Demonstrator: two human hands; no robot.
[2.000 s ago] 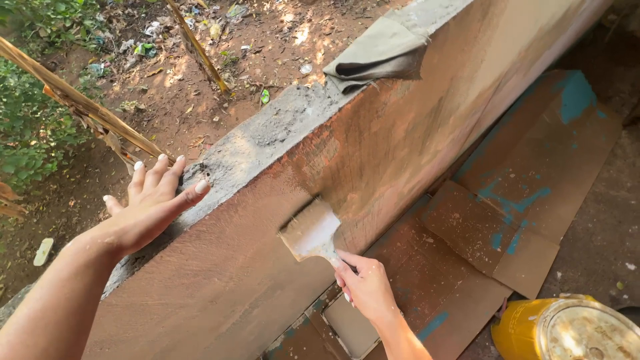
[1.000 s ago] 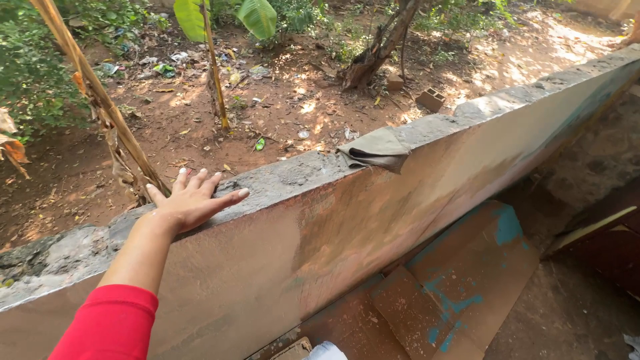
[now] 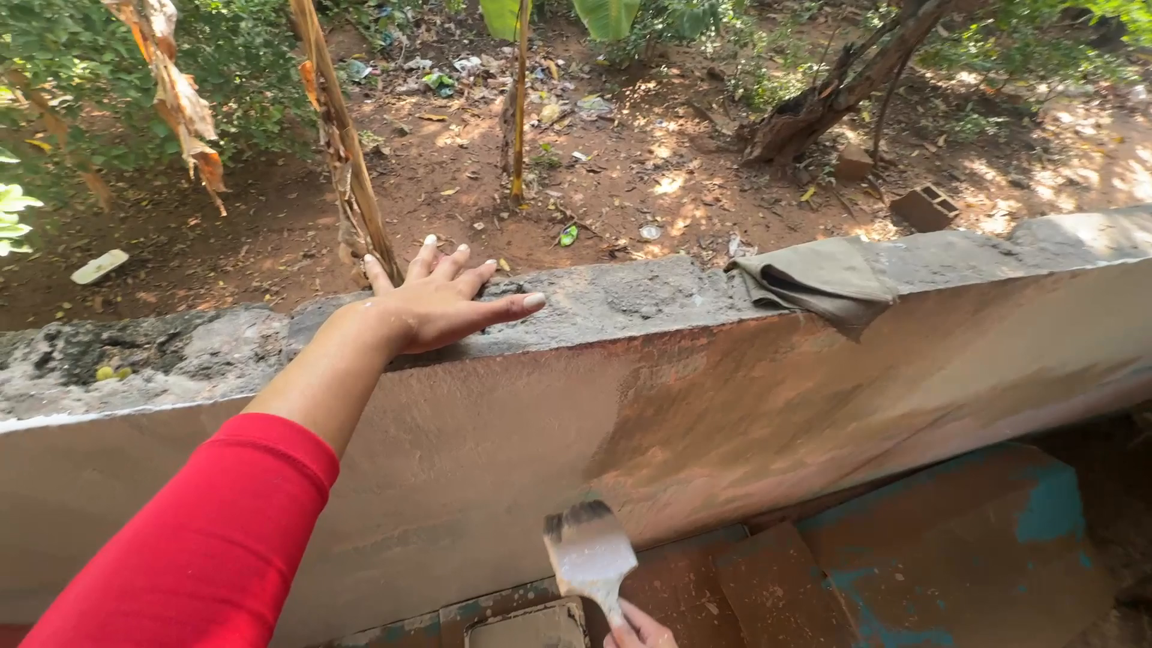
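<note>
My left hand (image 3: 432, 301) rests with spread fingers on the rough concrete top of a low wall (image 3: 630, 292). At the bottom of the view, my right hand (image 3: 641, 628) grips the handle of a wide paintbrush (image 3: 589, 551), whose dark bristles point up beside the wall's lower face. The plastered face (image 3: 486, 441) is pale on the left and darker, reddish brown, to the right of the middle. Below the brush, partly cut off, lies a rectangular tray or container (image 3: 531, 628) with brownish content. A folded grey-green cloth (image 3: 823, 274) drapes over the wall's top edge.
Cardboard sheets (image 3: 954, 549) with turquoise paint marks lie along the wall's foot. Beyond the wall are dry stems (image 3: 346, 153), a leaning tree trunk (image 3: 837, 94), a hollow brick (image 3: 924, 208), and litter on reddish soil. Loose rubble (image 3: 135, 351) covers the wall top at left.
The view has swung up and leftward. Two seconds ago the brush was against the wall's face; one second ago the right hand was out of view. The left hand stays on the wall top.
</note>
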